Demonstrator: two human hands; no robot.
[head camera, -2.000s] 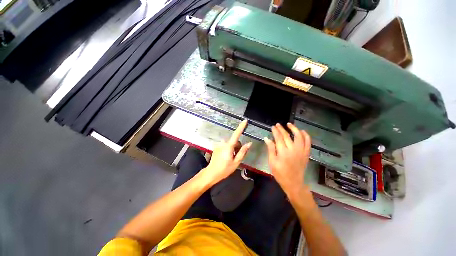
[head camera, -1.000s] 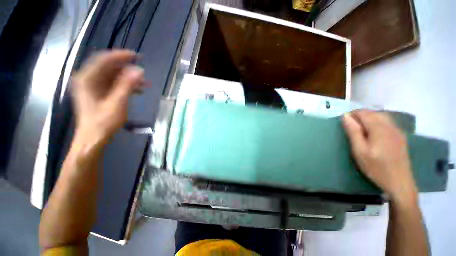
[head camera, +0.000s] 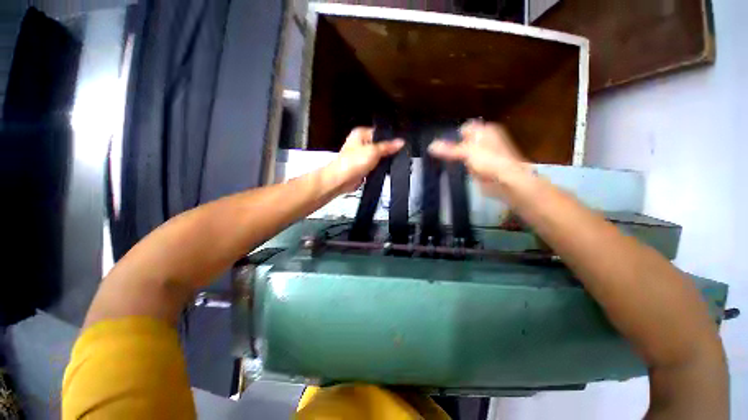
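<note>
Several narrow black cut straps (head camera: 399, 201) rise side by side from behind the green strap-cutting machine (head camera: 459, 328). My left hand (head camera: 365, 157) is closed on the left straps, thumb across them. My right hand (head camera: 476, 152), somewhat blurred, is closed on the right straps. Both hands are over the near edge of the catch box, a little apart. The upper ends of the straps are dark against the box and hard to make out. The machine's front bed is hidden under its arm.
The open catch box (head camera: 582, 107) with a pale rim stands behind the machine. Black strips (head camera: 193, 107) lie on the side table at the left, with a dark stack (head camera: 37, 164) at its far edge. A brown board (head camera: 648, 41) leans at the upper right by the pale wall.
The view has moved over the machine's back. My hands have gone from the front bed, past the arm, to the rear and taken hold of the straps, now separate narrow bands.
</note>
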